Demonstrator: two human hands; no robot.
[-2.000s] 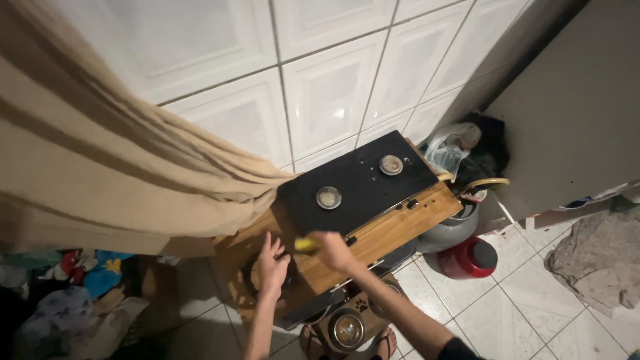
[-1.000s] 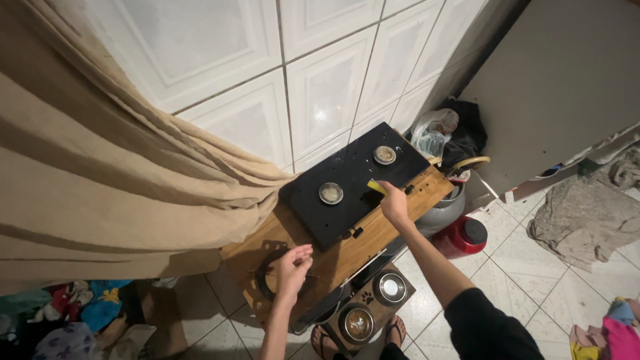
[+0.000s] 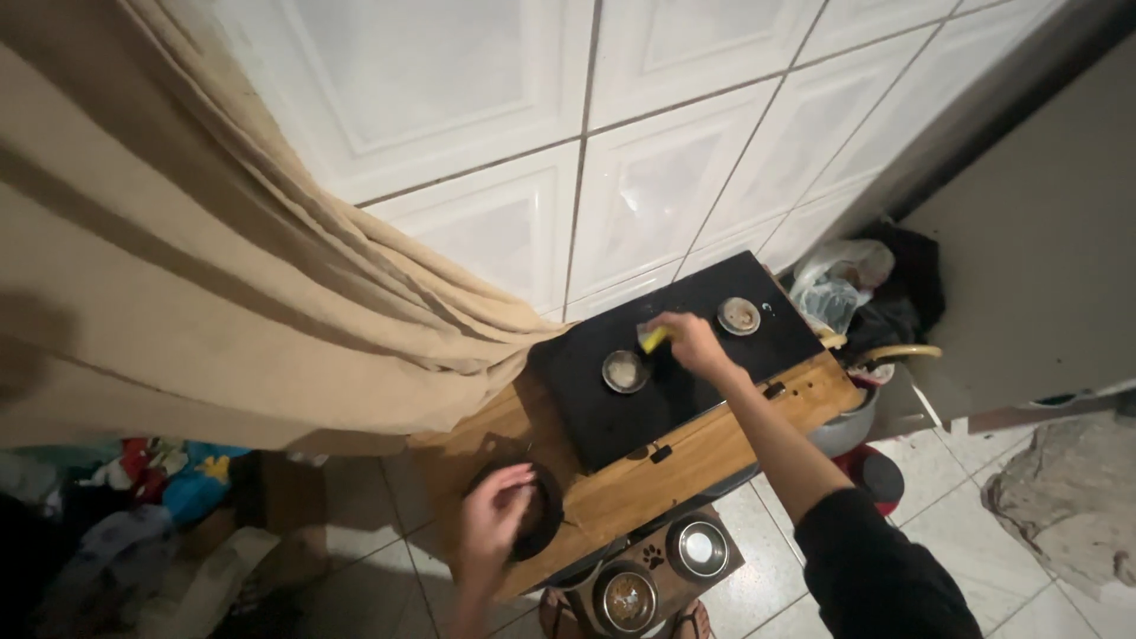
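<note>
My right hand (image 3: 690, 344) holds a yellow sponge (image 3: 656, 339) on the black cooktop (image 3: 612, 422), between its two round burners. The nearer burner (image 3: 624, 371) is just left of the sponge; the other burner (image 3: 738, 316) lies to the right. My left hand (image 3: 499, 513) is over a dark round pan or grate (image 3: 541, 524) on the wooden counter (image 3: 692, 469), its fingers loosely curled and apart. Whether it touches the dark round thing cannot be told. Small black knobs (image 3: 661, 453) sit along the cooktop's front edge.
A beige curtain (image 3: 311, 311) hangs at the left against the tiled wall (image 3: 497, 231). Below the counter, a wooden stand holds two metal pet bowls (image 3: 627, 599) by my feet. Plastic bags (image 3: 839, 280), a grey pot (image 3: 848, 430) and a red container (image 3: 874, 477) are at the right.
My right hand has moved with the sponge from the front counter edge, over the cooktop's right part, to between the burners. My left hand stays near the dark round thing.
</note>
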